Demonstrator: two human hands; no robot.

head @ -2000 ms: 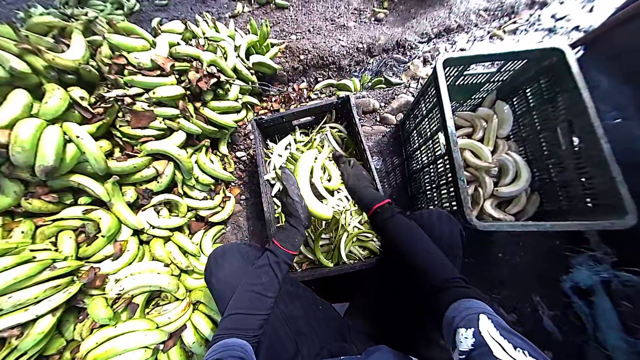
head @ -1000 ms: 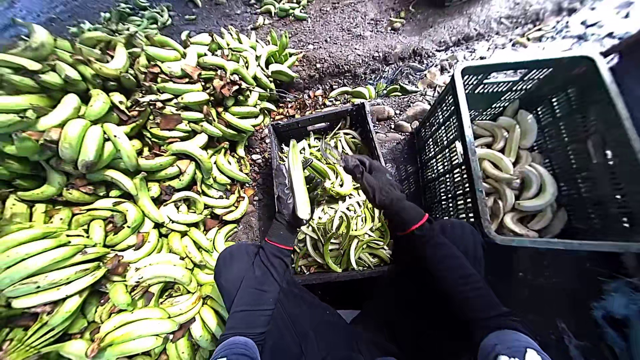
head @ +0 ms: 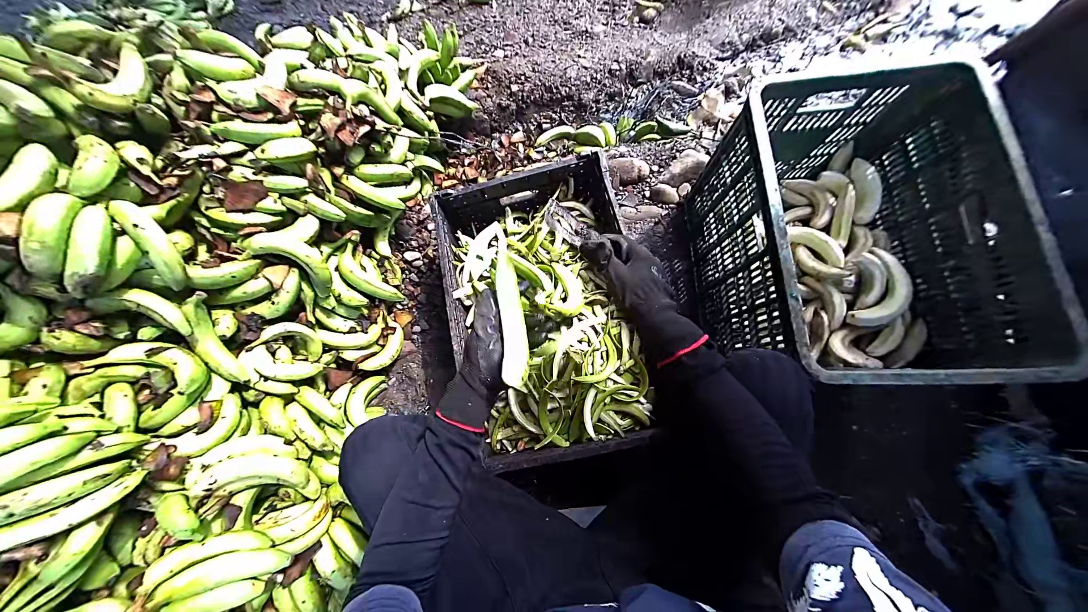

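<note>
My left hand [head: 484, 344], in a black glove with a red cuff edge, holds a partly peeled green plantain [head: 512, 319] upright over a black crate [head: 544, 189] of green peel strips [head: 595, 374]. Also gloved in black, my right hand [head: 625, 272] is closed around a tool, seemingly a knife or peeler [head: 563, 223], whose end lies near the plantain's top; its exact kind is hard to make out. Peeled plantains [head: 858, 263] lie in the larger green plastic crate [head: 943, 374] at the right.
A large heap of unpeeled green plantains [head: 255, 289] covers the ground at the left. Beyond the peel crate lie stones [head: 680, 168] and a few green plantains [head: 591, 134] on gravelly soil. The large crate stands tilted close to my right forearm.
The plantain in my left hand, curved across the crate two seconds ago, now points upright. My right hand has moved up toward the crate's far end. The view has shifted somewhat.
</note>
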